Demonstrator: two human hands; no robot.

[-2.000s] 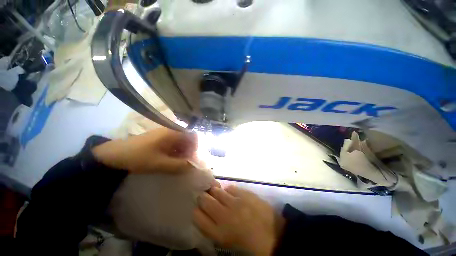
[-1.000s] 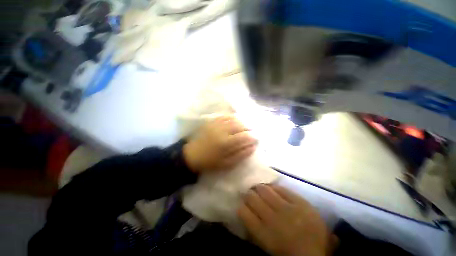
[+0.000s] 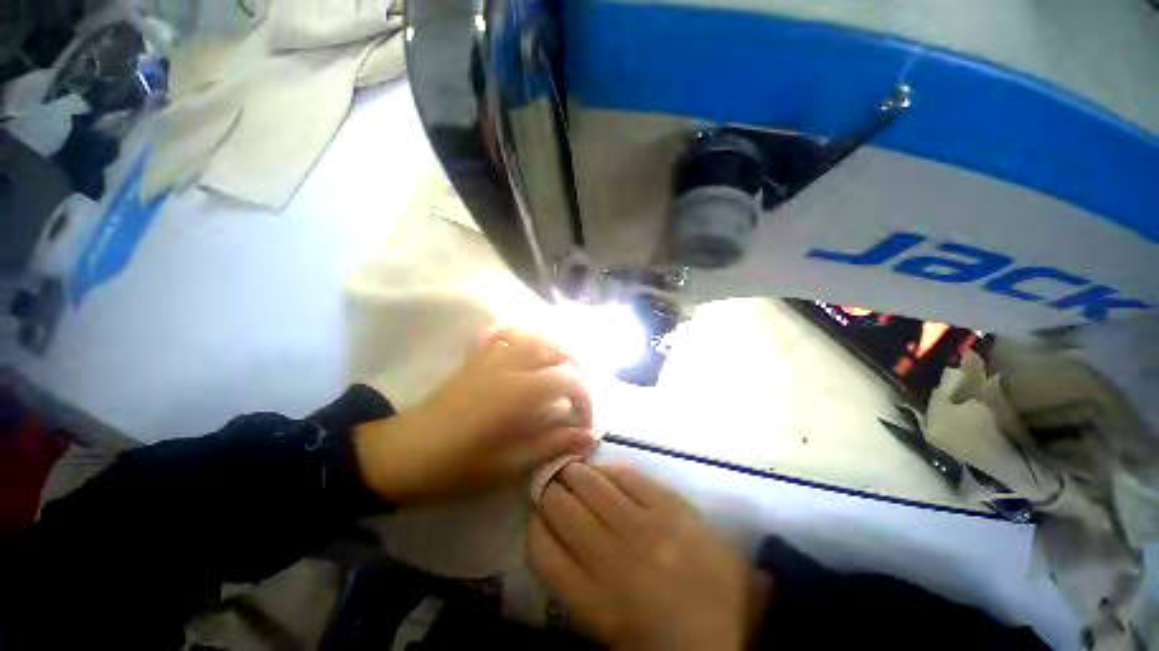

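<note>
A beige cloth (image 3: 413, 299) lies on the white table left of the needle area and hangs over its front edge. My left hand (image 3: 489, 413) presses and pinches the cloth just in front of the presser foot. My right hand (image 3: 642, 553) grips the cloth's edge close to my left fingertips, nearer to me. The white and blue sewing machine (image 3: 788, 229) stands over the work. Lamp glare (image 3: 610, 337) washes out the needle and presser foot, so whether the cloth lies under the foot cannot be told.
Black snips (image 3: 928, 448) lie on the machine bed (image 3: 763, 394) at the right. A phone with a lit orange screen (image 3: 909, 343) lies behind them. Crumpled beige scraps (image 3: 985, 413) are at the right. Beige cut pieces (image 3: 286, 121) lie at the back left.
The camera view has swung left and back. The beige cloth now spreads flatter left of the needle. My hands have come closer together, near the foot, both still on the cloth.
</note>
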